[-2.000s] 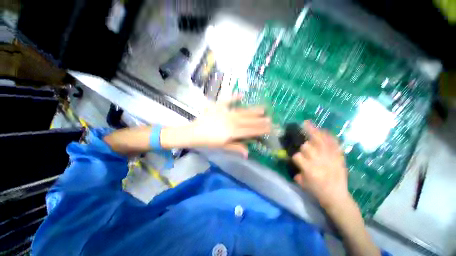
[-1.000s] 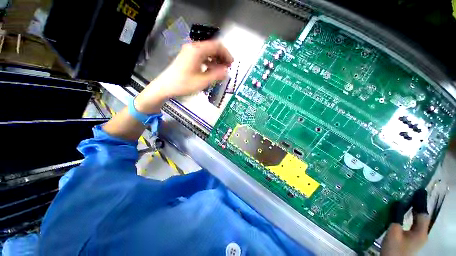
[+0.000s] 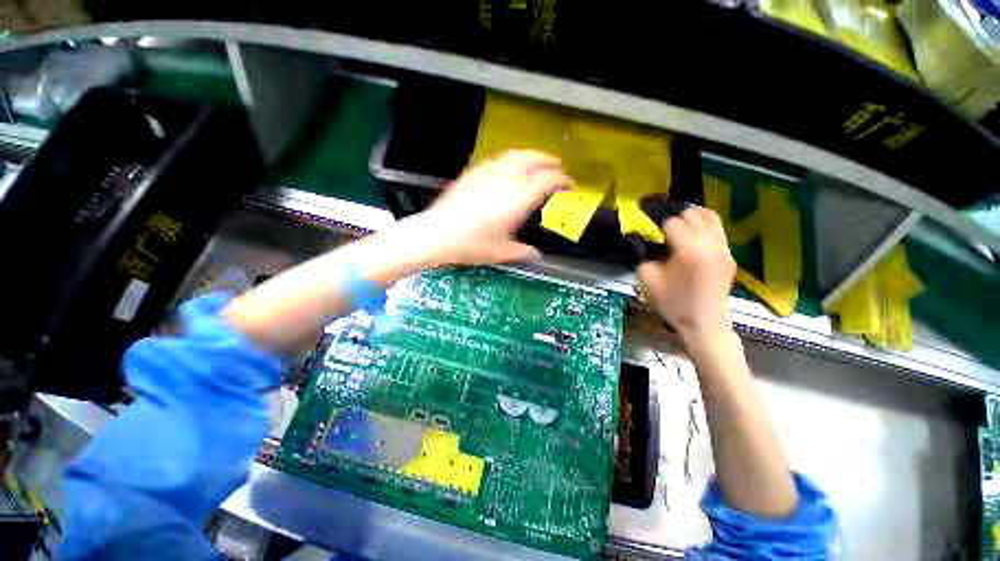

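A large green circuit board [image 3: 472,373] lies on the line below my hands. A short yellow piece [image 3: 447,460] and a thin grey plate [image 3: 367,434] sit side by side near its front edge. Both my hands are raised at the shelf behind the board, among yellow sheets [image 3: 570,142] hanging over a black bin. My left hand [image 3: 493,208] is at a sheet's lower left edge; its fingertips are blurred, so its hold is unclear. My right hand [image 3: 689,263], with black finger cots, is at a narrow yellow flap; its grip is hidden.
A black tray [image 3: 636,434] lies right of the board, with tweezers [image 3: 692,438] beyond it. More yellow sheets [image 3: 773,241] hang on the shelf at right. A large black bin [image 3: 121,230] stands at left. The shelf's pale rail [image 3: 768,324] runs behind the board.
Both hands have moved from the board area up to the yellow sheets on the shelf. The view has swung up, bringing the shelf into sight.
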